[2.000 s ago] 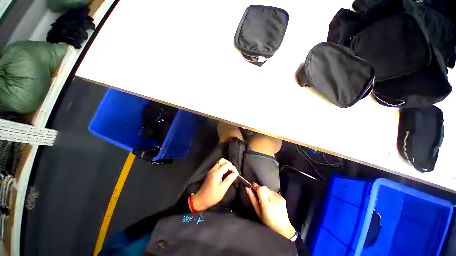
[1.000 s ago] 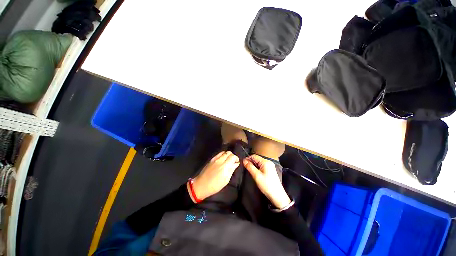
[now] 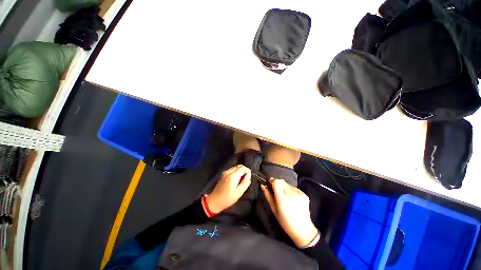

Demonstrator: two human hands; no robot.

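My left hand is over my lap below the table edge, its thumb and fingers closed on dark fabric, which looks like a black pouch. Its outline merges with my dark clothing. My right hand is close on the right, fingers bent around a thin dark tool that points toward my left hand. The kind of tool is too small to tell. A black pouch lies singly on the white table. Another pouch lies beside a pile of black pouches.
A small black pouch lies near the table's right front edge. A blue bin with black pieces stands under the table at left, another blue crate at right. Shelving with a green bundle is at far left.
A second ago both hands were close together at the fabric. Now my right hand has moved down and right, and the thin tool shows between the hands.
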